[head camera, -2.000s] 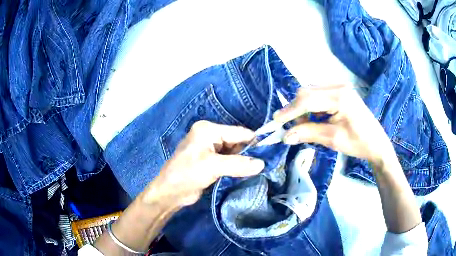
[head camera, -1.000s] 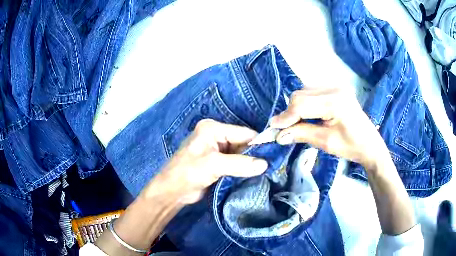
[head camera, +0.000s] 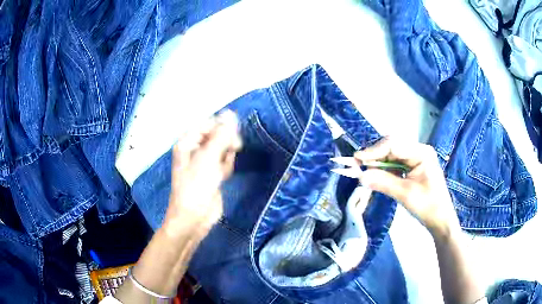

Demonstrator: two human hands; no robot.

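The jeans (head camera: pixel 238 214) lie right side out on the pale table, with the waistband (head camera: pixel 291 181) open towards me and the pale lining and a white pocket bag (head camera: pixel 353 231) showing inside. My right hand (head camera: pixel 401 178) holds the thread snips (head camera: pixel 380 165), green handle in the fingers and two silver blades apart, pointing left over the waistband opening. My left hand (head camera: pixel 205 160) is raised over the left side of the jeans, off the waistband. It is blurred, with fingertips bunched. Whether it pinches a thread cannot be told.
Piles of denim (head camera: pixel 53 107) cover the left. Another pair of jeans (head camera: pixel 475 136) lies on the right of the pale table (head camera: pixel 285 35). An orange crate (head camera: pixel 113 279) is at the lower left. Pale garments with dark straps (head camera: pixel 526 47) are at the upper right.
My left hand has let go of the waistband and moved up and left. My right hand has moved slightly right and down, and the snips' blades now show apart. The waistband has opened out.
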